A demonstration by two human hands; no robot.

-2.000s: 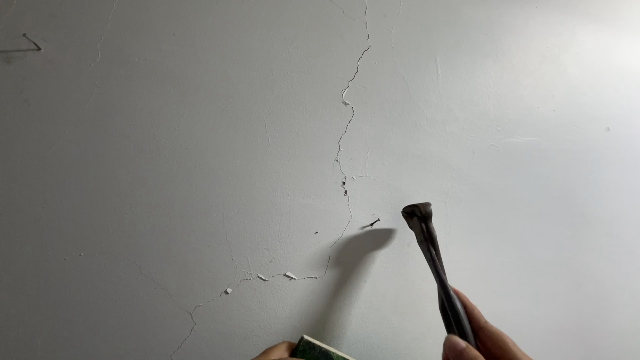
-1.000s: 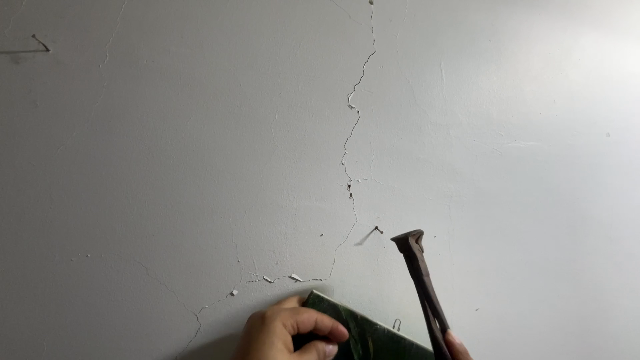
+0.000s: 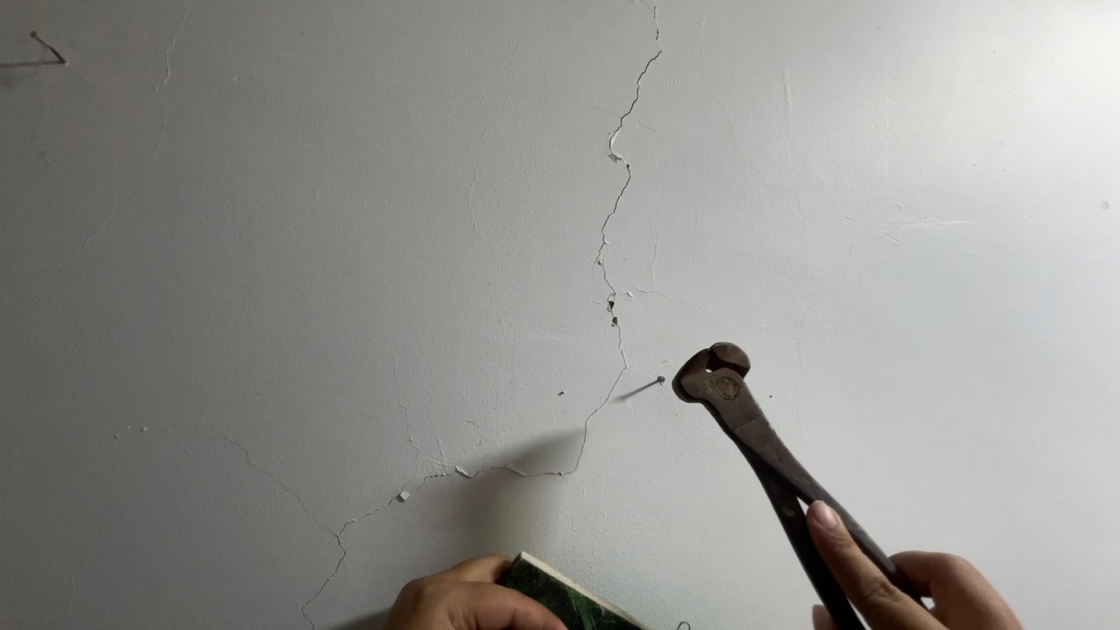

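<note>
My right hand [image 3: 901, 586], at the lower right, grips the handles of dark metal end-cutting pincers [image 3: 770, 455]. Their rounded head is just right of a small nail [image 3: 661, 380] sticking out of the wall, apart from it in the picture. At the bottom edge my left hand [image 3: 477, 599] holds the upper left corner of a dark green board or frame [image 3: 564, 599] with a pale edge; most of it is out of view. A small wire loop [image 3: 683, 625] shows at the board's top edge.
The white wall [image 3: 919, 297] fills the view. A long jagged crack [image 3: 619, 201] with flaking paint runs down it and bends to the lower left. Another nail [image 3: 48, 46], bent, sticks out at the top left.
The pincers have turned from edge-on, so the flat of their head shows. My left hand and the green board sit lower in view than a second ago.
</note>
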